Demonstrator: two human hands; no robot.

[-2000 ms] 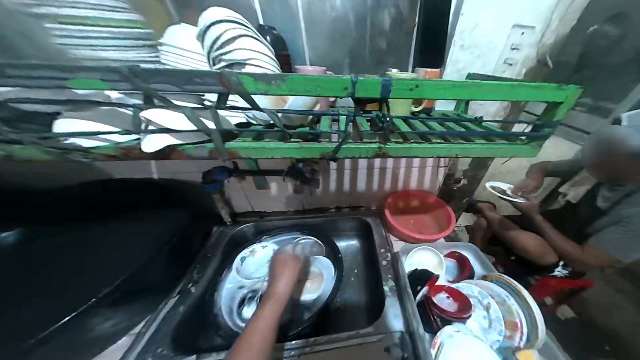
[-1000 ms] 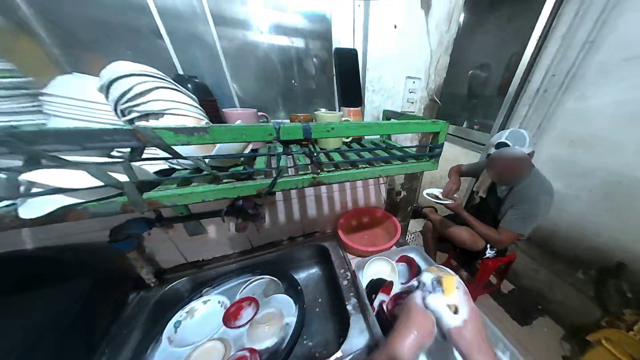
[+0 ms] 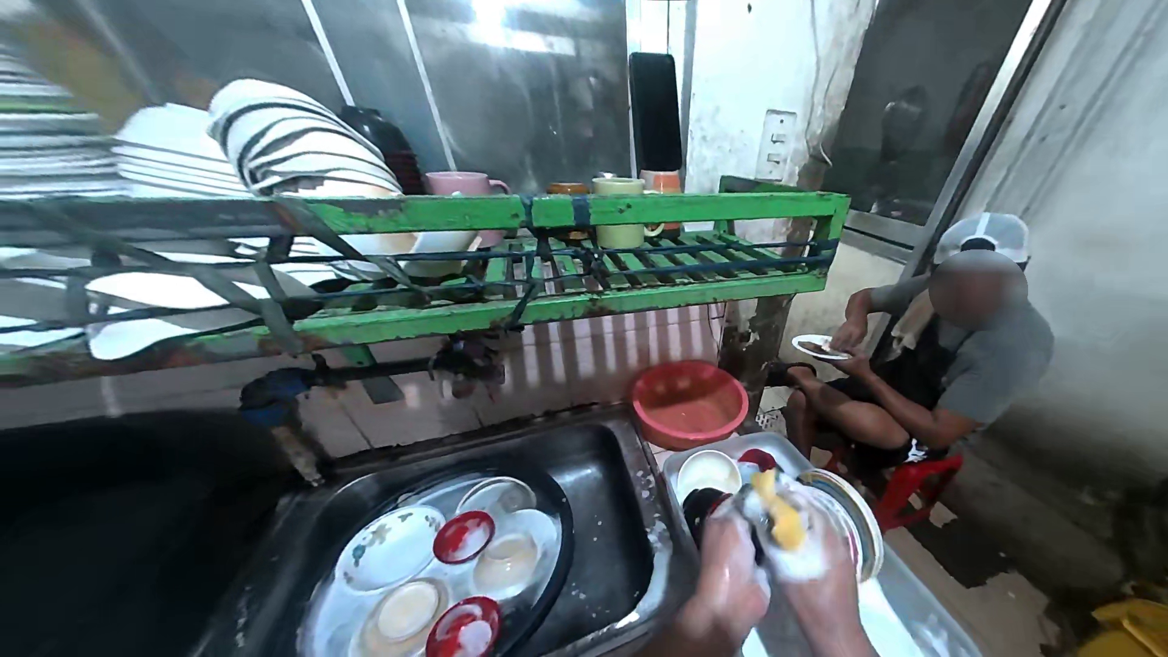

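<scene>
Over a metal tray (image 3: 922, 593) of dishes, both my hands are close together and covered in suds. My right hand (image 3: 812, 557) is closed on a soapy yellow sponge (image 3: 783, 520). Beside it, my left hand (image 3: 730, 566) grips a dark item that suds and fingers largely hide. Plates (image 3: 867, 525), a pale bowl (image 3: 709, 474) and a dark bowl (image 3: 701, 509) lie around them in the tray. In the sink, a round black-rimmed basin (image 3: 558, 584) holds a floral plate (image 3: 388, 547), red bowls (image 3: 464, 537) and pale bowls (image 3: 506, 564).
A green rack (image 3: 566, 310) with stacked white dishes (image 3: 292, 137) and mugs (image 3: 620, 214) runs above the sink (image 3: 607, 474). A red plastic basin (image 3: 691, 406) stands behind the tray. At right, a person (image 3: 976, 356) sits on a red stool (image 3: 917, 488), holding a plate (image 3: 819, 347).
One hand was over the basin in the sink two seconds ago; both hands are now over the tray at the right, with a sponge. The view has swung right. Red bowls now show in the basin.
</scene>
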